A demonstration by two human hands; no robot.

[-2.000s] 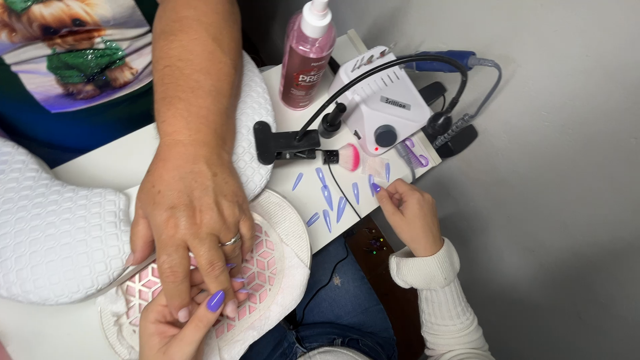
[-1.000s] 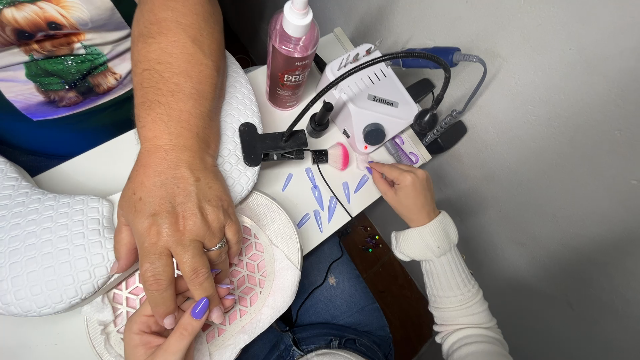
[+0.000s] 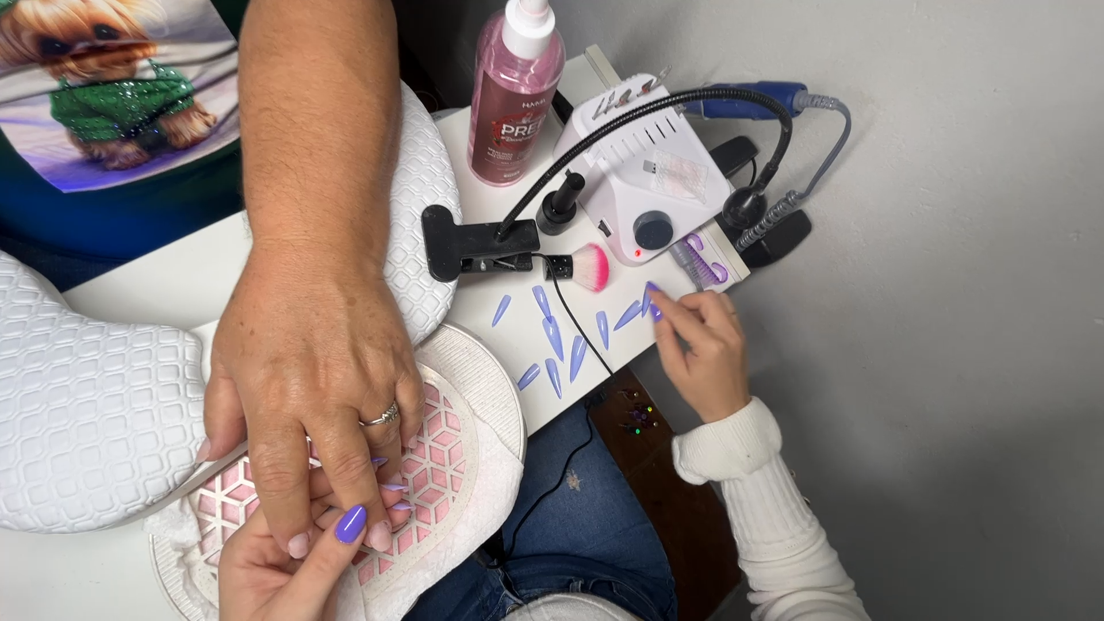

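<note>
My left hand (image 3: 289,561), with purple nails, holds the fingers of another person's hand (image 3: 315,371) over a dust collector with a pink lattice grille (image 3: 431,457). That person's hand lies palm down and wears a ring. At the table's edge, my right hand (image 3: 703,349) has a fingertip on or just over a purple false nail tip (image 3: 646,300); whether it pinches the tip cannot be told. Several more purple nail tips (image 3: 577,357) lie spread on the white table to the left of it. A brush with pink and white bristles (image 3: 591,266) lies above them.
A white nail drill unit (image 3: 647,172), a pink spray bottle (image 3: 516,95) and a black polish bottle (image 3: 561,204) stand at the back. A black clip lamp (image 3: 479,244) arches its neck over the drill unit. A textured white armrest (image 3: 86,397) curves at left. A thin cable crosses the table.
The small translucent piece by my right fingers is gone from the table, and a similar one lies on the drill unit. My right hand has moved down to the nail tips.
</note>
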